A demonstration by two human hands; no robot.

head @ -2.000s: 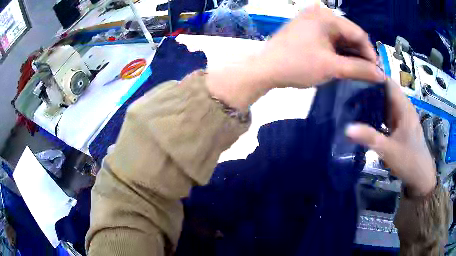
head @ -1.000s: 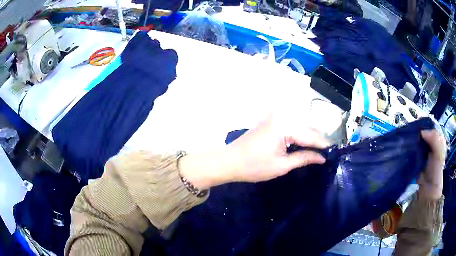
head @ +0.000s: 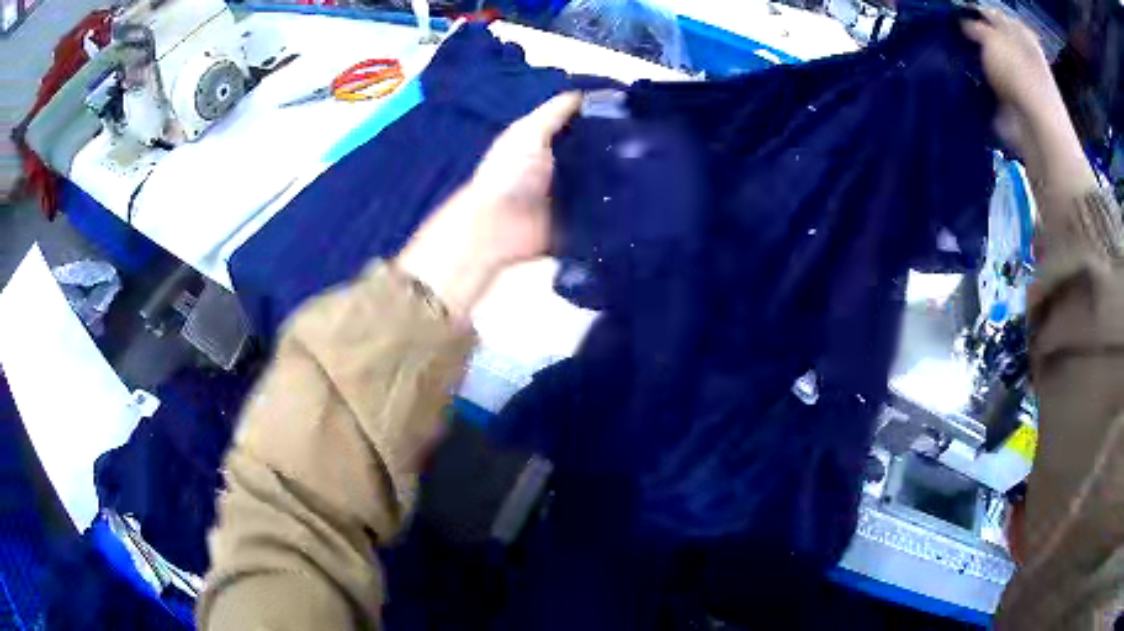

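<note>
A navy garment piece (head: 764,284) with light lint specks hangs spread between my two hands, above the white table. My left hand (head: 512,203) grips its upper left edge, fingers partly hidden by the cloth; a small pale tab shows beside the fingertips. My right hand (head: 1017,68) pinches its upper right corner near the top of the picture. The lower part of the cloth hangs past the table's front edge. The overlock machine (head: 1008,240) is mostly hidden behind the cloth and my right forearm.
Another navy garment (head: 358,203) lies on the table at left. Orange-handled scissors (head: 367,80) and an off-white sewing machine (head: 185,80) are at far left. A navy pile (head: 173,481) sits below the table edge. A ruler strip (head: 931,542) runs along the front edge.
Both hands have risen, and my left hand has moved left along the garment. The cloth, earlier lower and bunched near the machine, now hangs spread between my hands.
</note>
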